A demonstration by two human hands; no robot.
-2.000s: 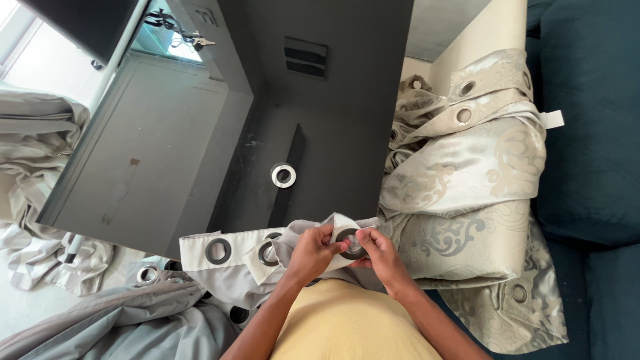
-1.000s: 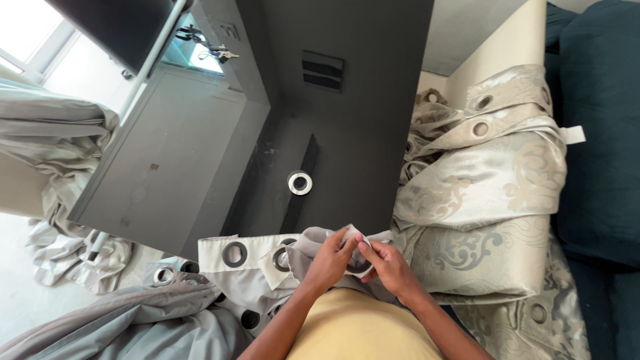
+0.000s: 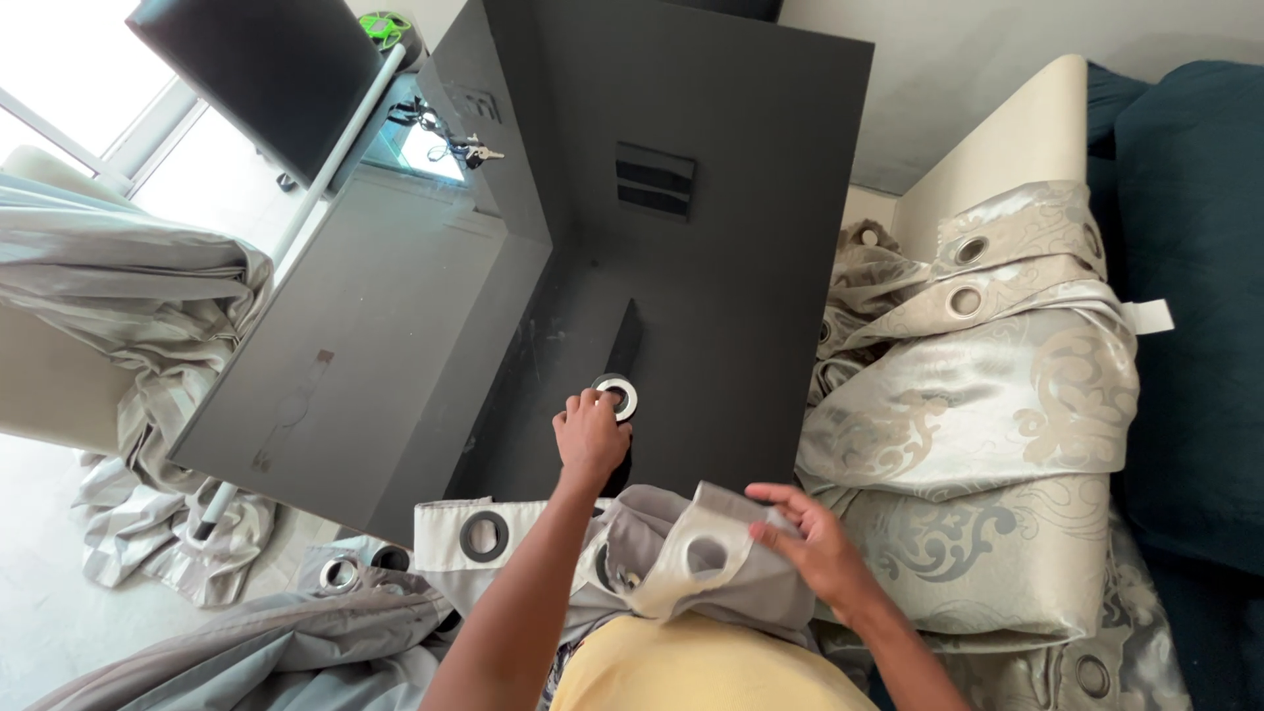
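Note:
My left hand [image 3: 591, 439] reaches over the glossy dark table [image 3: 731, 296] and has its fingers on a silver curtain eyelet ring [image 3: 618, 398]. At the table's near edge, my right hand [image 3: 815, 543] touches the edge of a light grey curtain [image 3: 671, 553], thumb and fingers apart; whether it pinches the cloth cannot be told. Near this hand the curtain's header has a round hole [image 3: 705, 556] with no dark ring showing around it. A dark eyelet ring [image 3: 484, 536] sits in the header farther left.
Patterned satin curtains with eyelets [image 3: 968, 395] lie over a cream chair [image 3: 1037, 128] at the right, beside a dark blue sofa [image 3: 1195, 296]. Keys [image 3: 479, 153] rest at the table's far left. Grey curtains [image 3: 128, 286] and a pale pole [image 3: 296, 227] are at the left.
My left hand has left the curtain and moved forward to the silver ring on the table. My right hand has moved right along the curtain, and the hands are now apart.

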